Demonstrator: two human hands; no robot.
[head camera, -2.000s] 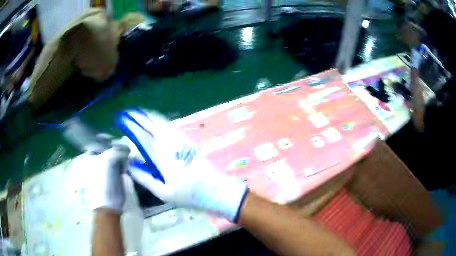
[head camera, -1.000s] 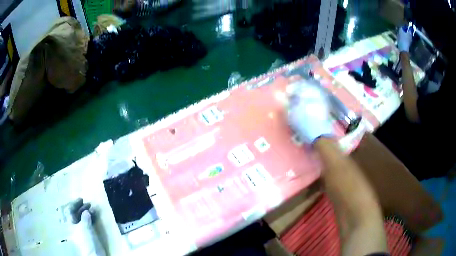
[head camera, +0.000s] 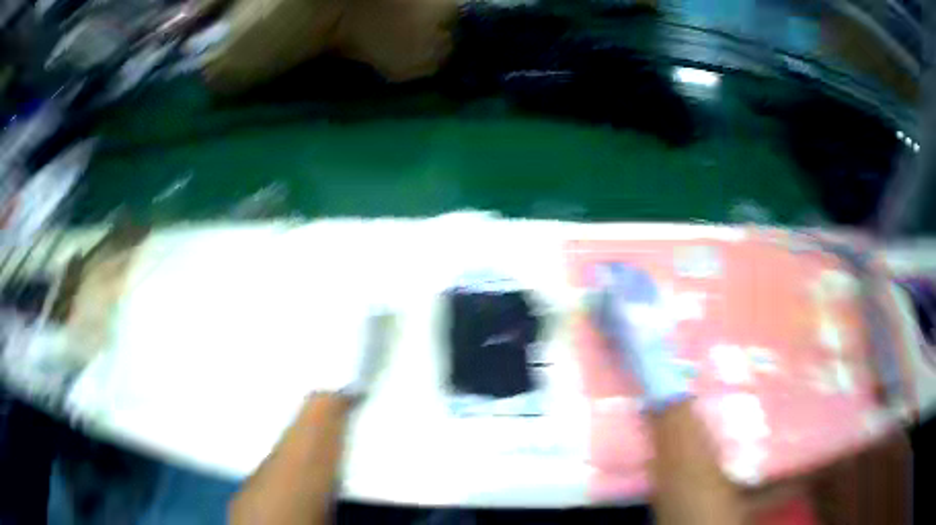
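A black cloth (head camera: 495, 344) lies flat at the bench centre, with a pale grey edge showing above and below it. My left hand (head camera: 374, 354), in a pale glove, is over the white covering left of the cloth. My right hand (head camera: 634, 333), in a white and blue glove, is over the pink-red covering right of the cloth. Both hands are strongly blurred and apart from the cloth. Whether either hand holds anything cannot be told.
The bench has a white covering (head camera: 226, 338) at left and a pink-red covering (head camera: 759, 390) at right. A green surface (head camera: 359, 169) runs behind it, with black items (head camera: 606, 92) and brown paper or card (head camera: 328, 36). A brown carton edge (head camera: 867, 477) shows low right.
The view has swung left and blurred, so the cloth sits near the centre. My right hand has come back from the bench's far right end to beside the cloth.
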